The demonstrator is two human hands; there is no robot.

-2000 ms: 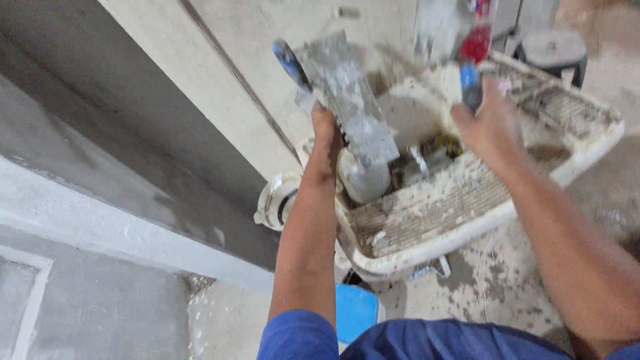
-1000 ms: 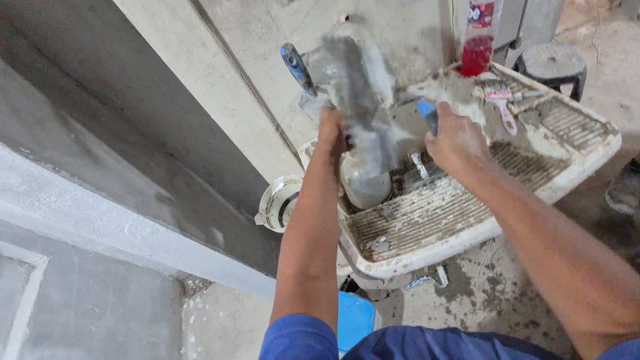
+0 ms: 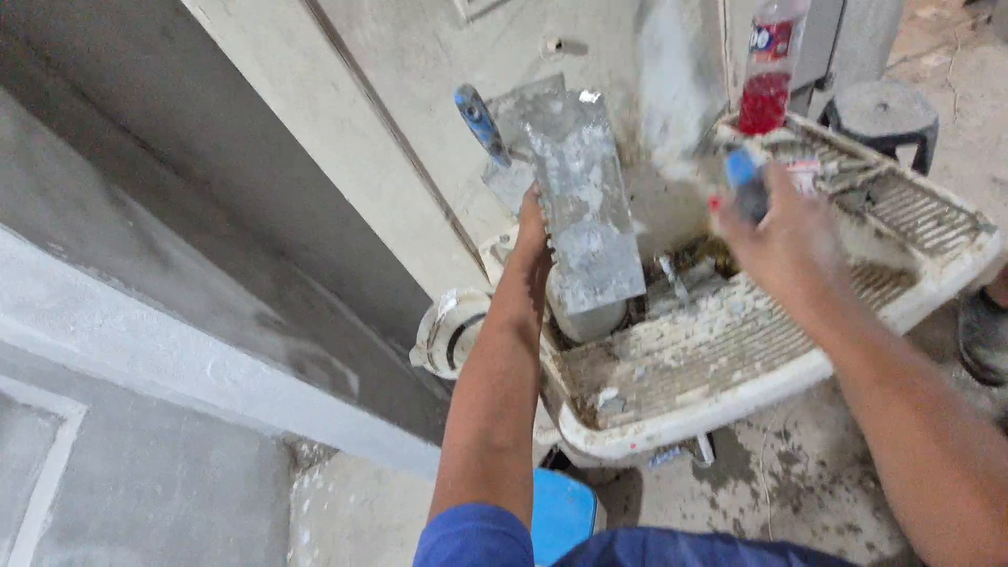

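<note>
My left hand (image 3: 535,224) grips a metal plastering trowel (image 3: 587,205) by its far side, its flat blade smeared with grey paste and facing up. Against the trowel's left lies a putty knife with a blue and black handle (image 3: 482,122); its blade is partly hidden by my hand. My right hand (image 3: 787,228), blurred, is closed around a blue and black handle (image 3: 746,185) above the washbasin; whatever blade it has cannot be made out. Below the trowel, a rounded pale container (image 3: 591,321) rests in the dirty white washbasin (image 3: 685,421).
A bottle of red liquid (image 3: 768,87) stands on the basin's back edge, with a black stool (image 3: 886,114) behind. A white round lid or bucket (image 3: 445,339) is left of the basin. A blue lid (image 3: 561,512) lies below, and a shoe (image 3: 984,339) shows at right.
The trowel, blurred a second ago, now shows sharply in my left hand. My right hand has moved away from the trowel, to the right, still around the blue and black handle.
</note>
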